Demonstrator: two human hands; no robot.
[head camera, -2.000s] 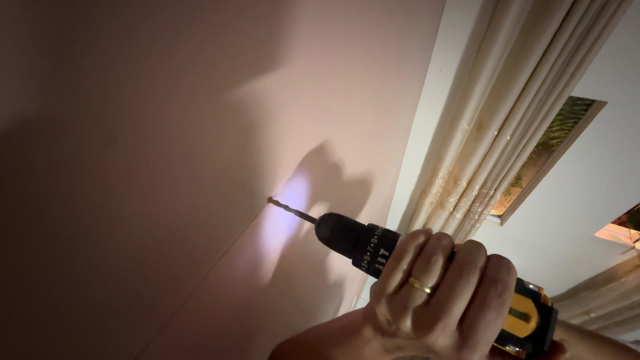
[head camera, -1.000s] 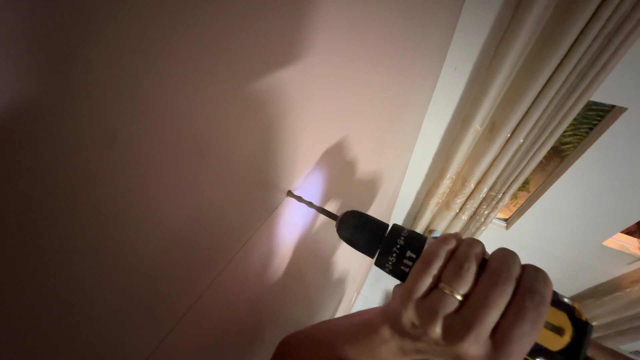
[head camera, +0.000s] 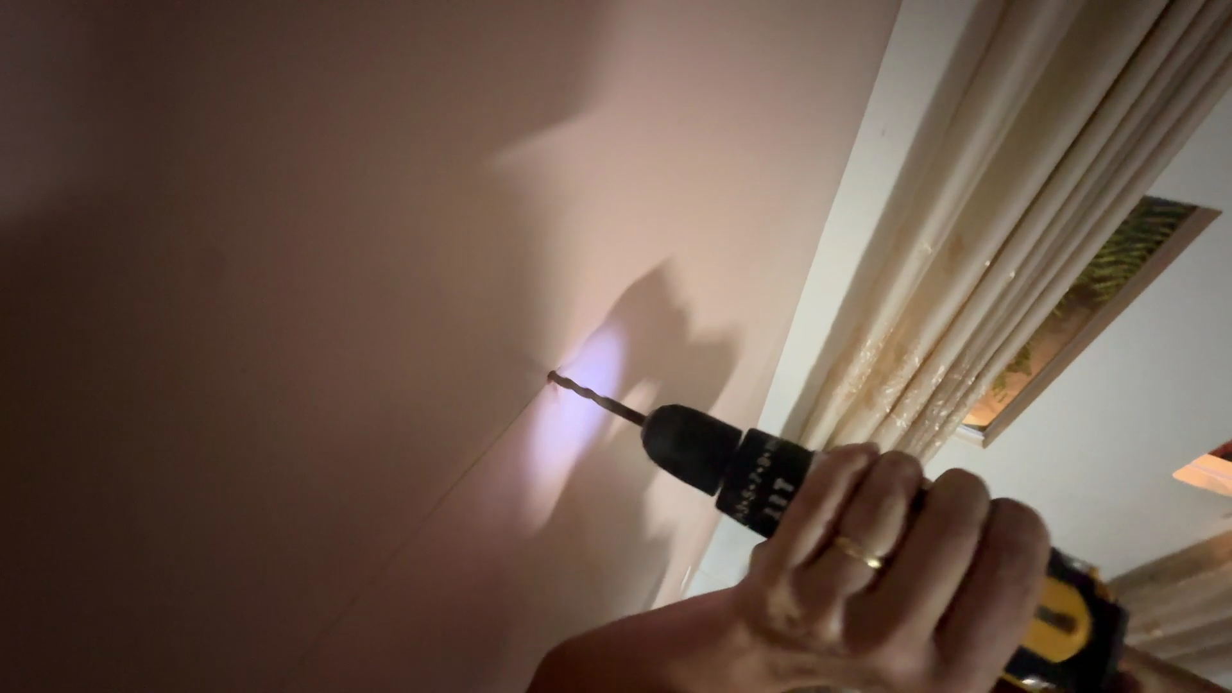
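Note:
A black and yellow power drill (head camera: 1064, 611) points up and to the left. My left hand (head camera: 885, 568), with a gold-coloured ring on one finger, is wrapped around the drill body just behind the black chuck (head camera: 691, 448). The twist drill bit (head camera: 599, 398) meets the pinkish wall (head camera: 385, 241) at a small dark spot; how deep the tip sits cannot be told. Of my right hand only a dim strip of skin (head camera: 1165, 674) shows at the lower right corner, behind the drill; its fingers and the drill's handle are hidden.
A thin line (head camera: 423, 520) runs down the wall from the bit. Light-coloured curtains (head camera: 1020, 221) hang to the right beside a pale wall strip (head camera: 847, 221). Beyond them are a framed picture (head camera: 1088, 308) and part of another (head camera: 1208, 470). A bright light patch and shadows lie around the bit.
The view has shifted slightly. The bit stays against the same spot on the wall, with my left hand still around the drill.

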